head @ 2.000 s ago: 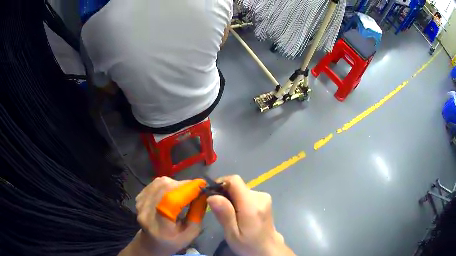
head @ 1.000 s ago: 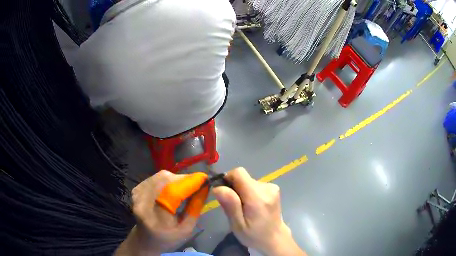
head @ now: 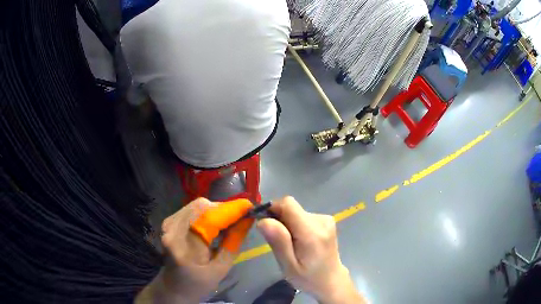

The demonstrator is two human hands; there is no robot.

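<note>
My left hand (head: pixel 199 243) has bright orange finger cots (head: pixel 220 221) on its thumb and a finger. Those fingertips pinch a small dark item (head: pixel 259 209), which looks like a black cable end; its exact shape is too small to tell. My right hand (head: pixel 302 240) is bare, and its thumb and index finger close on the other side of the same dark item. The hands are close together at the lower middle. Black cables (head: pixel 59 178) hang in a dense curtain at the left, beside my left hand.
A person in a white shirt (head: pixel 207 77) sits on a red stool (head: pixel 254 178) ahead. A rack (head: pixel 385 74) holds white cables (head: pixel 362 35). Another red stool (head: pixel 424 113) bears a blue item (head: pixel 448 68). A yellow line (head: pixel 451 159) crosses the floor.
The view has shifted, so the seated person, rack and stools appear lower and farther right. Both hands remain together on the dark item, with small finger movements.
</note>
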